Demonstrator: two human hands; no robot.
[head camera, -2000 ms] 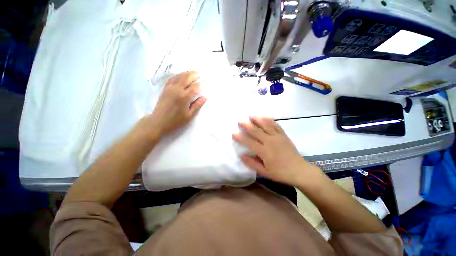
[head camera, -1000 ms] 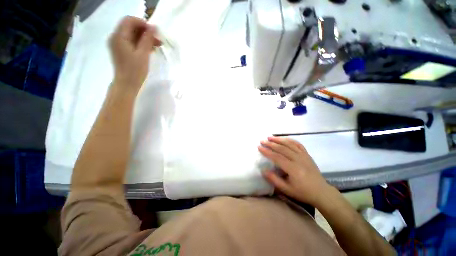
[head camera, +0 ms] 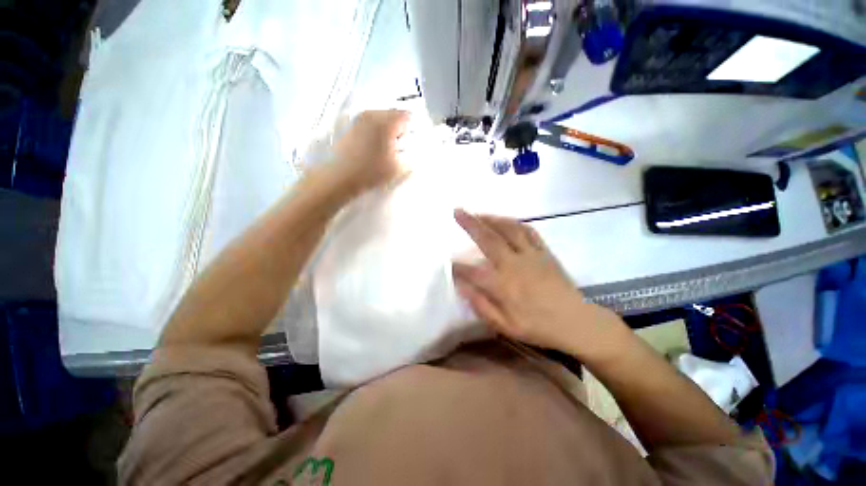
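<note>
A white garment piece (head camera: 380, 285) lies in front of me, hanging over the table's front edge, overexposed near the needle. My left hand (head camera: 378, 147) is on its far part, left of the presser foot (head camera: 467, 131), its fingers washed out by the light; I cannot tell whether they grip. My right hand (head camera: 517, 275) lies on the cloth's right border with fingers apart, thumb side against the cloth. The industrial sewing machine (head camera: 456, 57) stands just beyond, with a blue knob (head camera: 525, 162) by the needle. The cloth between my hands is glaring white.
Stacked white pieces (head camera: 133, 190) lie at table left. Thread snips (head camera: 593, 144) with an orange-and-blue handle lie right of the needle. A smartphone (head camera: 712, 201) and a parts box (head camera: 837, 195) are at the right. The ruler-marked table edge (head camera: 665, 288) runs along the front.
My left hand has come back from the far left stack to the cloth near the needle. My right hand stays at the right border. The cloth's near end now hangs further over the edge.
</note>
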